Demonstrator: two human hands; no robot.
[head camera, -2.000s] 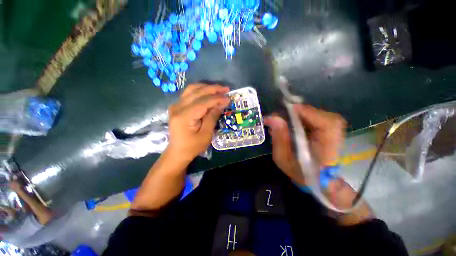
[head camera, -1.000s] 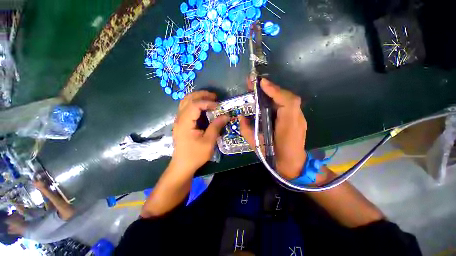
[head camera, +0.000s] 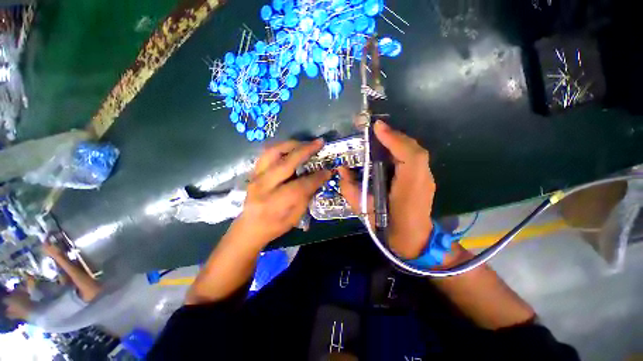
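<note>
The open white shell (head camera: 333, 206) with its circuit board (head camera: 331, 185) is tilted at the bench's near edge, partly hidden by my fingers. My left hand (head camera: 285, 187) grips its left and far side. My right hand (head camera: 402, 190) holds the soldering iron (head camera: 380, 190), its metal end pointing away from me past the shell. Fingers of both hands meet over the board; whether a small part is pinched there I cannot tell. The white iron cable (head camera: 451, 271) loops under my right wrist, which wears a blue strap (head camera: 438, 247).
Blue discs with wire legs (head camera: 310, 35) lie heaped beyond the shell. A dark tray with wires (head camera: 566, 81) is far right. Left are the bundled cord in plastic (head camera: 211, 206), a bag of blue contents (head camera: 94, 163), a rusty rail (head camera: 151, 60) and another person's arm (head camera: 74, 271).
Earlier, my right hand was apart from the shell with the iron blurred. It then came in over the board, and the shell tilted. Over the last second the hands have barely moved.
</note>
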